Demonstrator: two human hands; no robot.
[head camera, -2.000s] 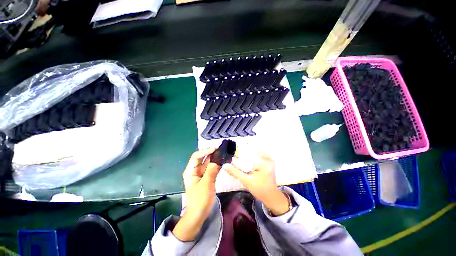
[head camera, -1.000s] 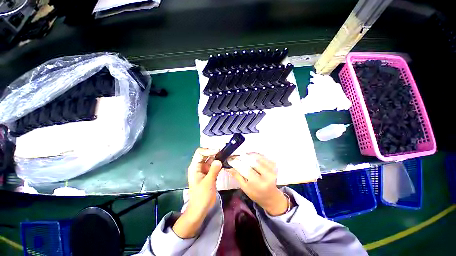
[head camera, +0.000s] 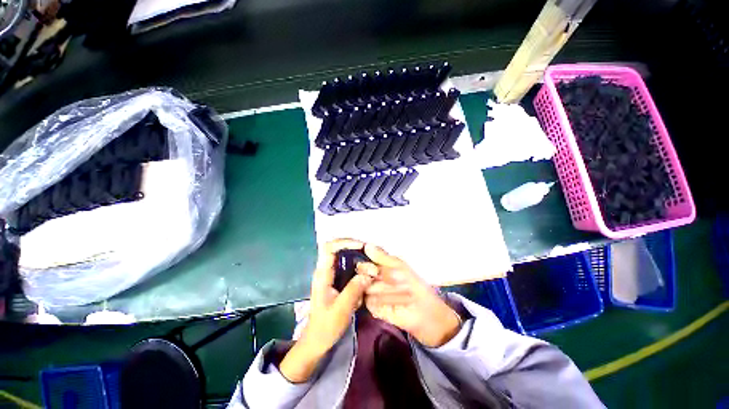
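Observation:
A black housing (head camera: 349, 267) is held between my two hands, close to my body at the front edge of the white sheet (head camera: 448, 232). My left hand (head camera: 326, 297) grips it from the left. My right hand (head camera: 400, 297) presses its fingers against its right side. The lower part of the housing is hidden by my fingers. Beyond my hands, black angled pieces (head camera: 388, 152) lie in neat rows on the sheet; the nearest row is shorter. A whitish squeeze bottle (head camera: 526, 196) lies on its side right of the sheet.
A pink basket (head camera: 574, 182) of small black inserts stands at the right, with a crumpled white cloth (head camera: 515, 137) beside it. A clear plastic bag (head camera: 204, 188) holding black housings lies at the left. A yellowish post (head camera: 534, 57) rises behind. Blue crates (head camera: 557, 299) sit below the bench.
The housing, earlier tilted with its end pointing up and away, is now more enclosed by both hands. My right hand has closed in on it. The whole view has shifted slightly.

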